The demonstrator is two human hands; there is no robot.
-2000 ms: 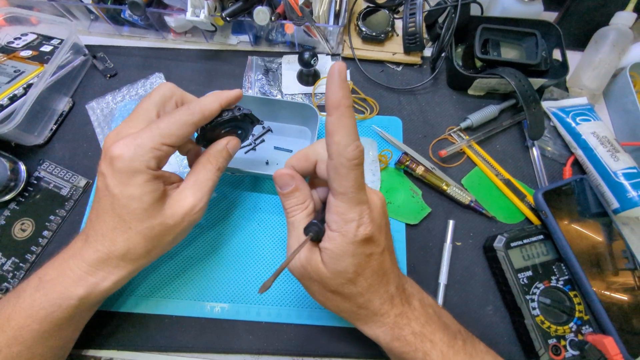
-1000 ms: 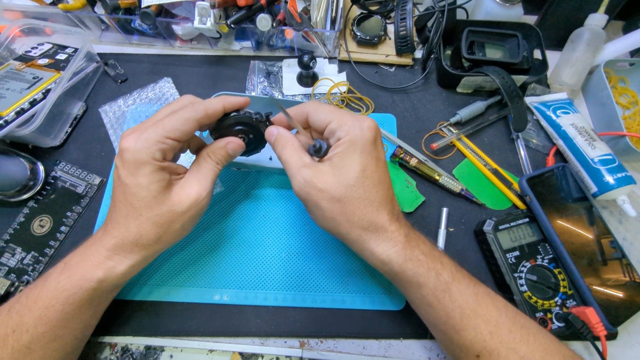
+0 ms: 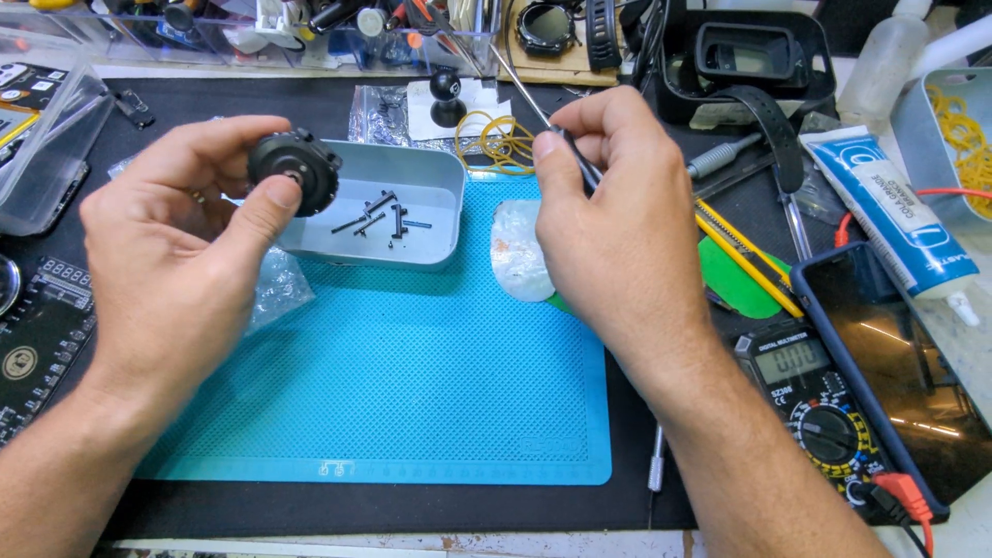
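Note:
My left hand [image 3: 174, 232] pinches a round black part [image 3: 298, 174], perhaps a watch case, between thumb and fingers, above the left end of a grey-blue tray [image 3: 457, 209]. Small dark screws and pins [image 3: 380, 209] lie in that tray. To the right of it my right hand [image 3: 620, 201] grips a thin tool with a black handle [image 3: 577, 159], its metal shaft pointing up and left, away from the black part. Beneath both hands spreads a blue textured mat [image 3: 387, 372]. A pearly round disc [image 3: 519, 252] lies on the mat, partly behind my right hand.
Yellow rubber bands [image 3: 500, 143] lie behind the tray. A digital multimeter [image 3: 821, 418], a dark phone [image 3: 891, 372], a glue tube [image 3: 891, 209] and a yellow cutter [image 3: 748, 256] sit at right. At left are a circuit board [image 3: 39, 341] and a clear plastic box [image 3: 46, 147].
My right hand has moved away from the black part to the right, and its tool shaft now points up and left. My left hand still holds the part.

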